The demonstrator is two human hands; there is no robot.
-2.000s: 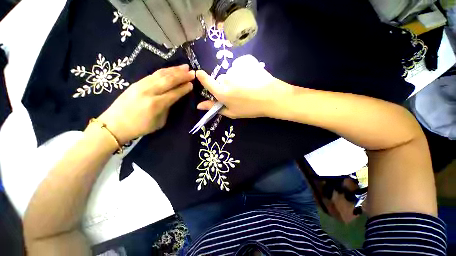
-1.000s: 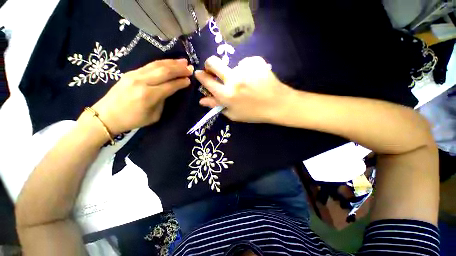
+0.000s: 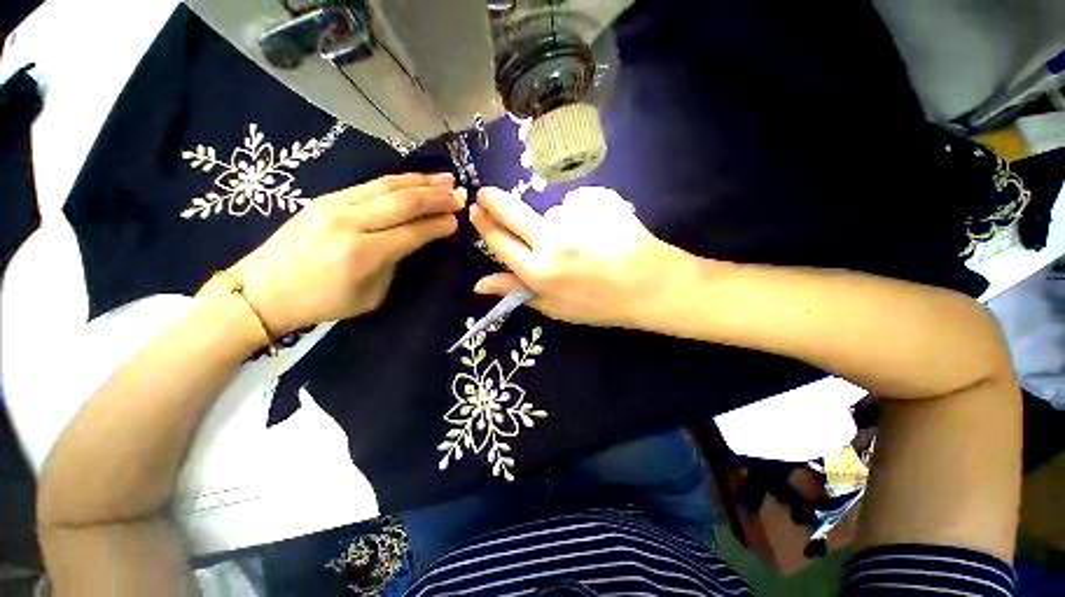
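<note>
A black garment panel (image 3: 724, 140) with pale flower embroidery (image 3: 486, 400) lies under the sewing machine head (image 3: 397, 70). A narrow patterned trim strip (image 3: 464, 161) runs down from the presser foot area between my fingertips. My left hand (image 3: 350, 247) lies on the panel left of the strip, fingers extended together, fingertips at the strip. My right hand (image 3: 584, 254) is just right of it, fingers bent, its fingertips close to the left ones. Slim silvery snips (image 3: 493, 320) point down-left from under my right palm. What the left fingertips pinch, if anything, is hidden.
A beige ribbed knob (image 3: 568, 142) hangs above my right hand. The white table (image 3: 275, 466) shows at left. The panel's scalloped edge (image 3: 993, 210) is at far right. White paper (image 3: 794, 422) and scraps (image 3: 843, 472) lie low at right. Panel cloth reaches my lap.
The view has shifted, showing more of the machine head and knob. Both hands stay at the strip below the needle area, fingertips close together. The snips remain in my right hand.
</note>
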